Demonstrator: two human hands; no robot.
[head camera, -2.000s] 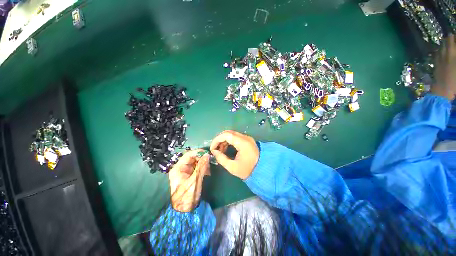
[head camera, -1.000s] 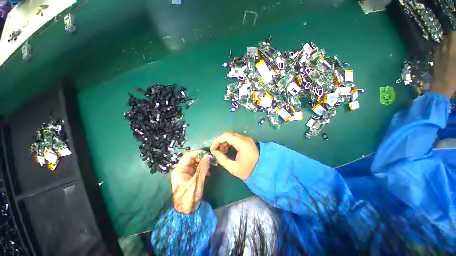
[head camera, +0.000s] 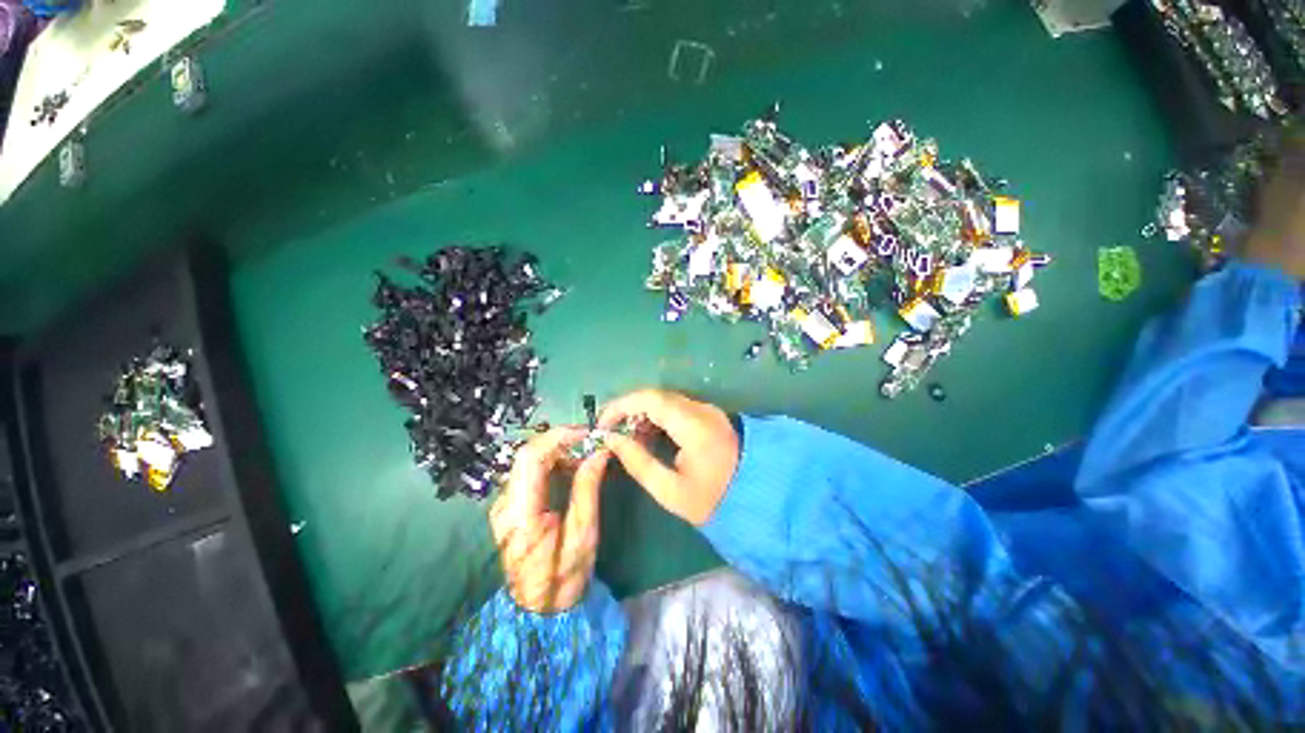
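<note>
My left hand (head camera: 547, 523) and my right hand (head camera: 676, 451) meet at the bench's near edge, fingertips close together. Between them they hold a small circuit board (head camera: 584, 445), mostly hidden by the fingers. A small black part (head camera: 590, 410) sticks up at the fingertips. The pile of black parts (head camera: 455, 365) lies just beyond and left of my left hand. The pile of circuit boards with white-and-amber cells (head camera: 844, 251) lies beyond and right of my right hand.
A divided black tray (head camera: 136, 630) at the left holds a small heap of sub-assemblies (head camera: 155, 423). A lime green piece (head camera: 1118, 272) lies right of the board pile. Another person's blue sleeve (head camera: 1216, 387) is at the right. Small units (head camera: 188, 83) stand far left.
My right fingertips have closed in on my left ones, and a black part now shows upright between them. The small units on the far strip have shifted left. The other person's hand has moved slightly.
</note>
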